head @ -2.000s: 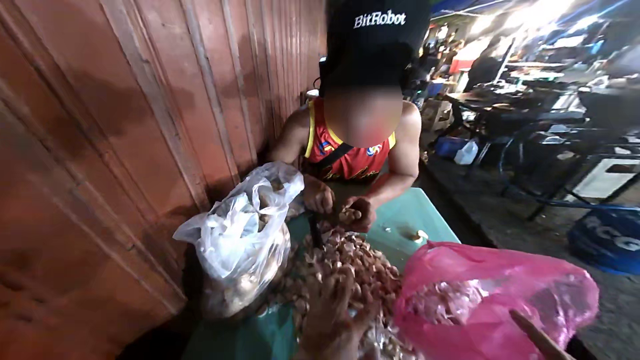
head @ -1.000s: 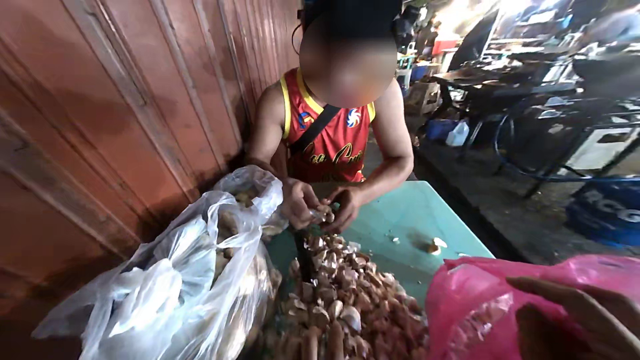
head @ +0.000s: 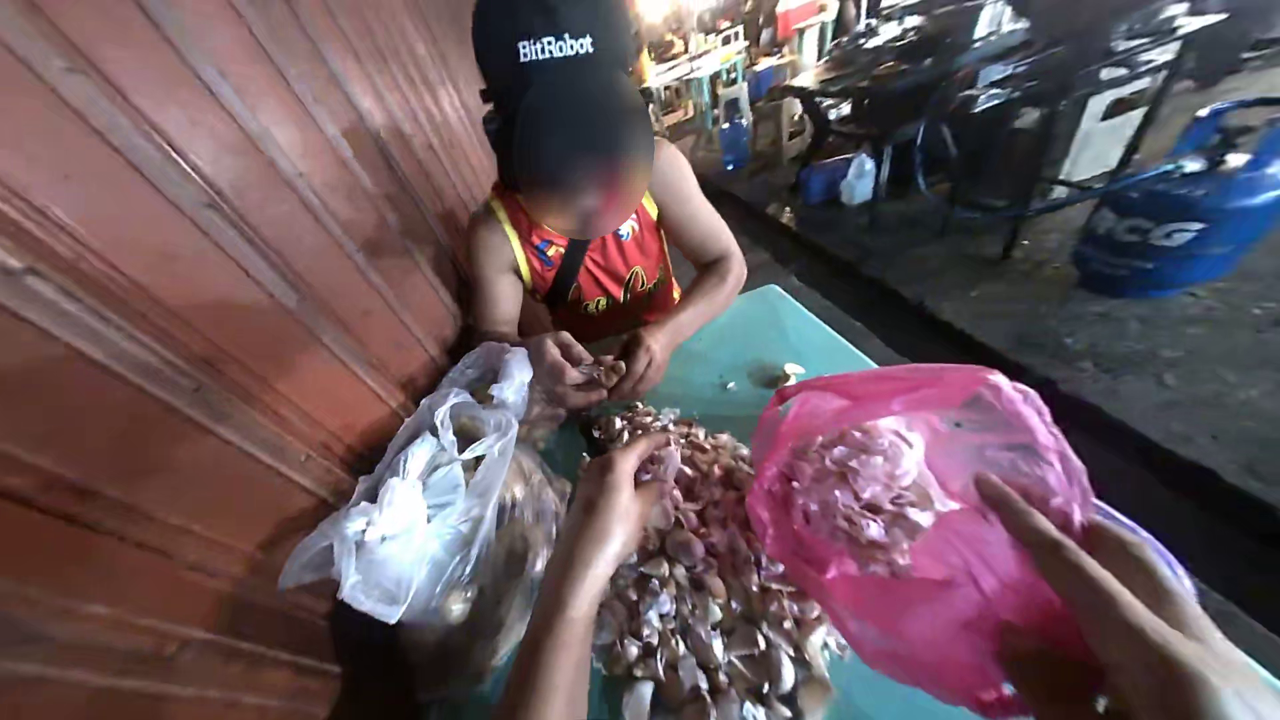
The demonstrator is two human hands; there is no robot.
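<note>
A heap of unpeeled garlic cloves [head: 700, 590] covers the middle of a pale green table [head: 745, 340]. Over its far left part, my left hand [head: 625, 490] has thumb and fingers closed on a few cloves or skins; exactly what is partly hidden. My right hand [head: 1110, 590] lies against the right side of a pink plastic bag [head: 930, 620], fingers spread, the thumb side hidden; whether it grips the film I cannot tell. Papery garlic skins [head: 870, 490] lie in the bag's open mouth.
Opposite, a person in a red sleeveless shirt [head: 625, 280] handles garlic at the table's far end. A clear plastic bag [head: 430, 500] with bulbs stands left, beside a reddish ribbed wall [head: 180, 300]. A blue gas cylinder [head: 1170, 220] stands behind right.
My left hand, out of clear view one second ago, is now over the cloves. More of the pink bag and the skins in it shows. The view has shifted.
</note>
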